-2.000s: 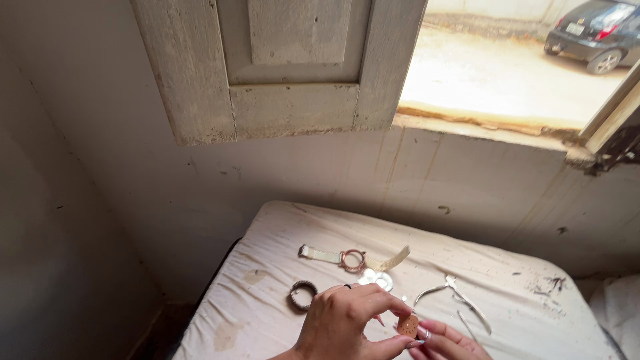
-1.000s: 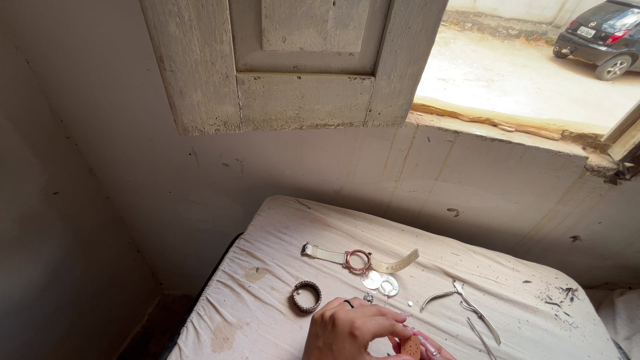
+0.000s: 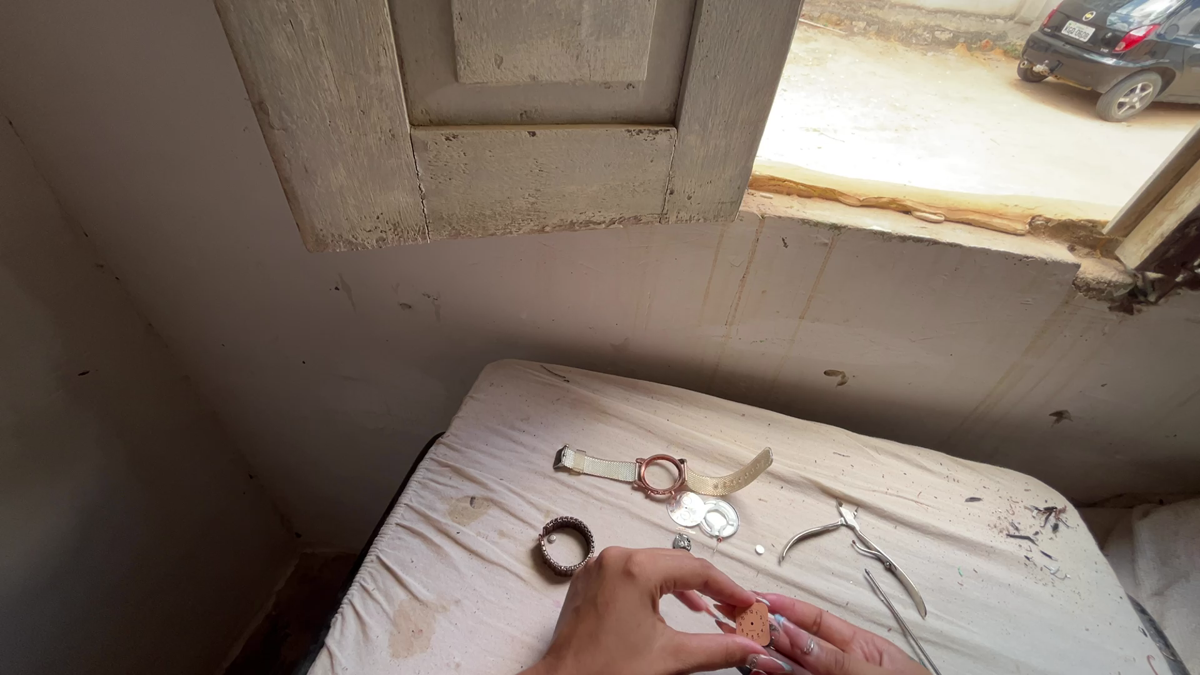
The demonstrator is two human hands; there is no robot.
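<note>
A small orange-brown watch dial [image 3: 752, 623] is pinched between the thumb and fingers of my left hand [image 3: 647, 609]. My right hand [image 3: 820, 642] meets it from the right, its fingers at the dial's edge; whether it grips the dial too is hard to tell. Beyond the hands lies a copper-coloured watch case [image 3: 661, 476] with a pale strap [image 3: 605, 466] spread to both sides. Just below the case are round silvery watch parts [image 3: 718, 517], a small metal piece [image 3: 682, 542] and a tiny white disc [image 3: 759, 549]. A dark metal bracelet ring [image 3: 566, 546] rests left of them.
Metal nippers [image 3: 858, 544] and a slim metal tool [image 3: 900, 619], perhaps tweezers, lie at the right on the cloth-covered surface [image 3: 506, 394]. Dark debris [image 3: 1045, 534] is scattered near its right edge. Behind stand a wall, a wooden shutter [image 3: 544, 178] and an open window with a car outside.
The right hand's fingers show more fully beside the dial than a second ago. The dial, held at the left hand's fingertips, now faces the camera more plainly.
</note>
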